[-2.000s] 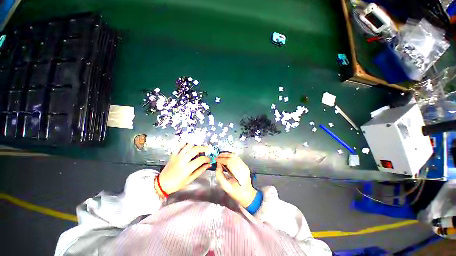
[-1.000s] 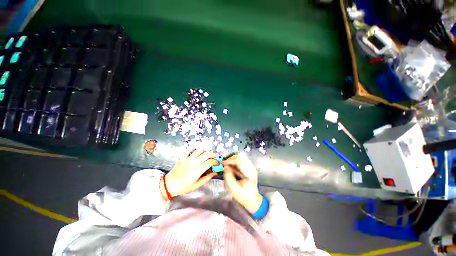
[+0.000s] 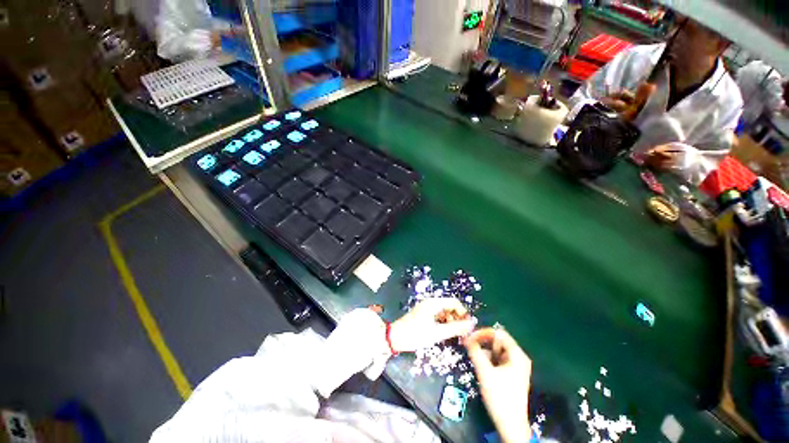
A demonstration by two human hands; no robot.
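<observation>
The pile of small white and dark parts (image 3: 439, 359) lies on the green bench around my hands. My left hand (image 3: 430, 324), with a red band at the wrist, is over the pile, fingers bent. My right hand (image 3: 503, 374) is just right of it, fingertips close to the left ones. Whether either holds a tiny part cannot be told. A light-blue piece (image 3: 452, 403) lies by the bench's front edge below my hands. The stacked black compartment trays (image 3: 322, 192) stand at left, with light-blue pieces (image 3: 252, 157) in several far pockets.
A cream card (image 3: 373, 272) lies beside the trays. Another light-blue piece (image 3: 644, 313) lies at right. White parts (image 3: 606, 424) are scattered at lower right. A black fan-like object (image 3: 597, 140) and a white container (image 3: 541, 119) stand at the back. A person in a white coat (image 3: 675, 95) sits across the bench.
The view has swung left and up, showing the whole tray. The light-blue piece that was between my hands now lies on the bench, and my hands are over the pile.
</observation>
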